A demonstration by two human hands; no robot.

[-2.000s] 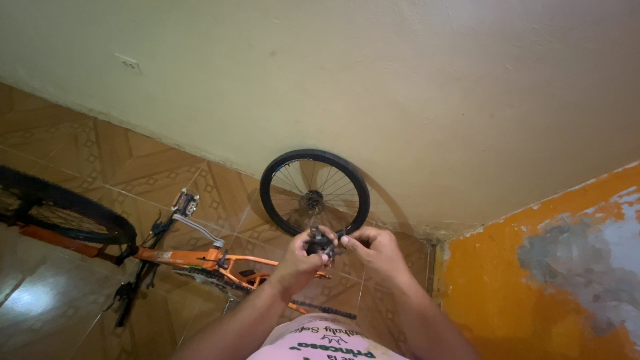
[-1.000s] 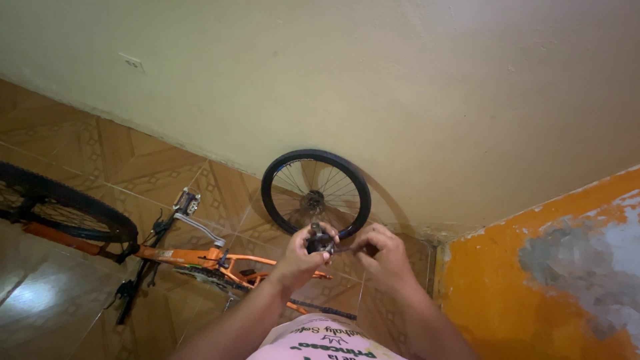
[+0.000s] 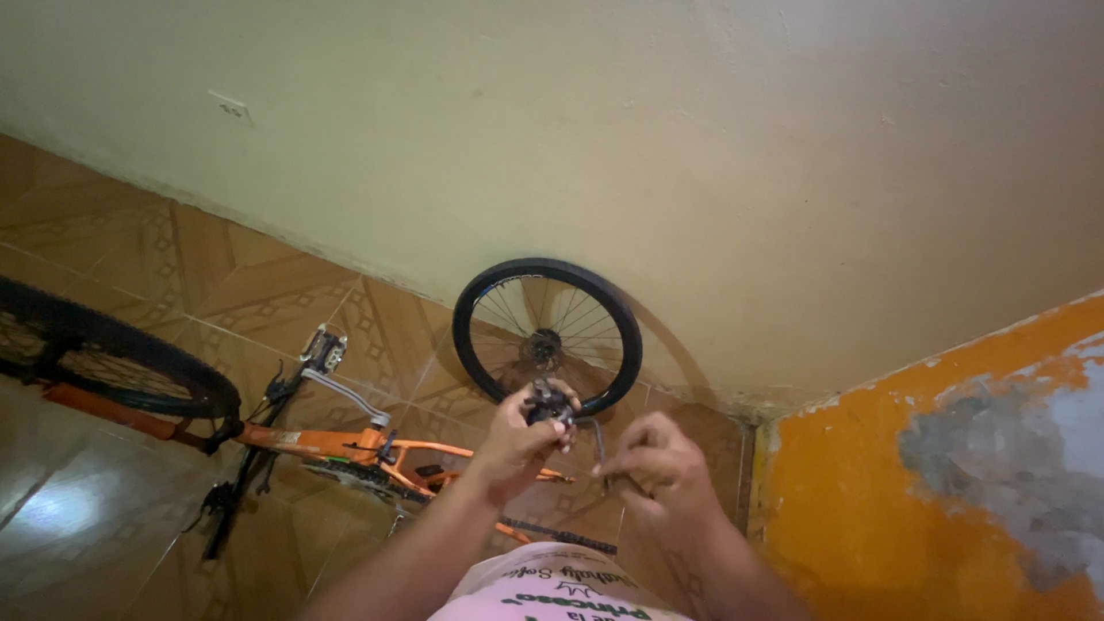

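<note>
My left hand (image 3: 524, 438) is closed around a small dark metal bicycle part (image 3: 548, 404), possibly a derailleur; its exact kind cannot be told. A thin bent grey rod (image 3: 597, 435), like a hex key, runs from that part toward my right hand (image 3: 660, 461). The fingers of my right hand are curled at the rod's lower end and slightly blurred. Just beyond my left hand, a bicycle wheel (image 3: 634, 336) with a black tyre leans at the wall. To the left an orange bicycle frame (image 3: 315, 442) lies on the floor.
The bicycle's other wheel (image 3: 185, 379), a pedal (image 3: 324, 348) on its silver crank arm and the black handlebar (image 3: 233, 504) lie left on the tiled floor (image 3: 250, 285). A pale wall (image 3: 604, 155) with an outlet rises ahead. An orange wall (image 3: 845, 483) with peeling paint stands right.
My right hand has moved away from the dark part, to the right and down. The bent rod now shows between the hands. My left hand keeps hold of the part.
</note>
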